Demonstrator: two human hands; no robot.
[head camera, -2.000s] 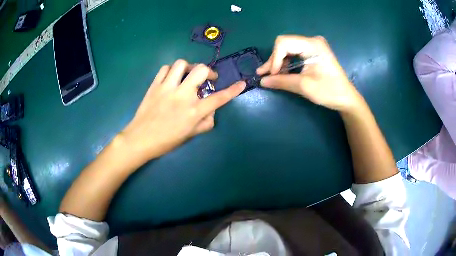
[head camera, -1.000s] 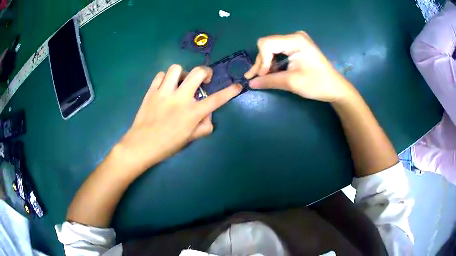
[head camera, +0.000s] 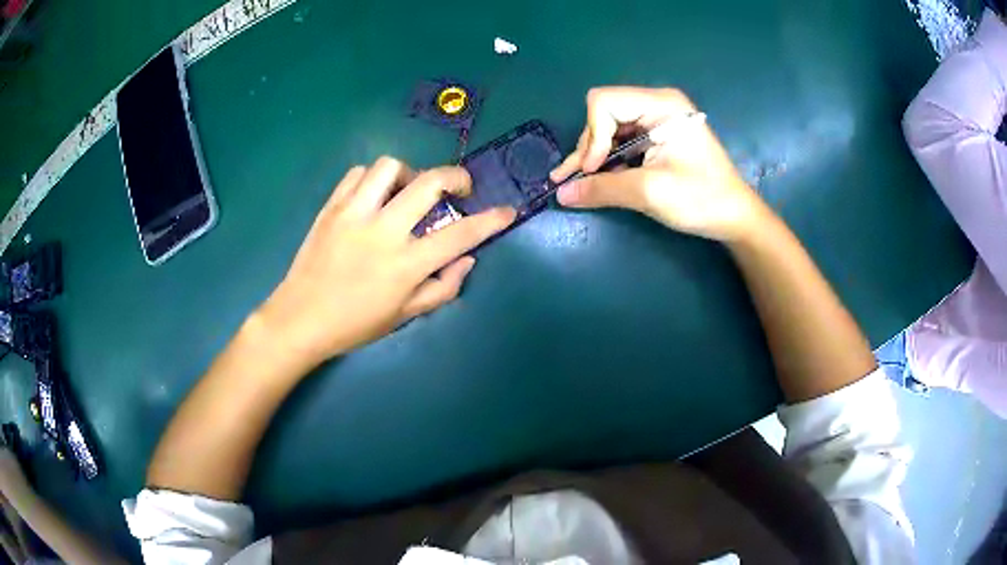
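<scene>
The black device housing (head camera: 497, 177) lies on the green bench, with a round ring moulding near its right end. My left hand (head camera: 381, 248) holds its left end, and a whitish shiny circuit board (head camera: 443, 216) shows under the fingers. My left index fingertip rests on the near edge. My right hand (head camera: 652, 166) holds thin dark tweezers (head camera: 627, 151) like a pen, the tips at the housing's near right edge. Whether they grip anything is too small to tell. A black cover piece with a yellow-gold round centre (head camera: 453, 102) lies beyond, joined by a thin wire.
A smartphone (head camera: 162, 160) lies at the left. Black device units (head camera: 46, 370) are piled at the far left edge, with part of an arm below. A small white piece (head camera: 505, 46) lies beyond the housing. A marked whitish strip (head camera: 83, 130) curves behind. A person's pink sleeve (head camera: 955, 144) is at right.
My right hand has turned slightly, and the tweezers now show as a clear slanted line. My left index finger has drawn back a little along the housing edge. An arm has appeared at bottom left.
</scene>
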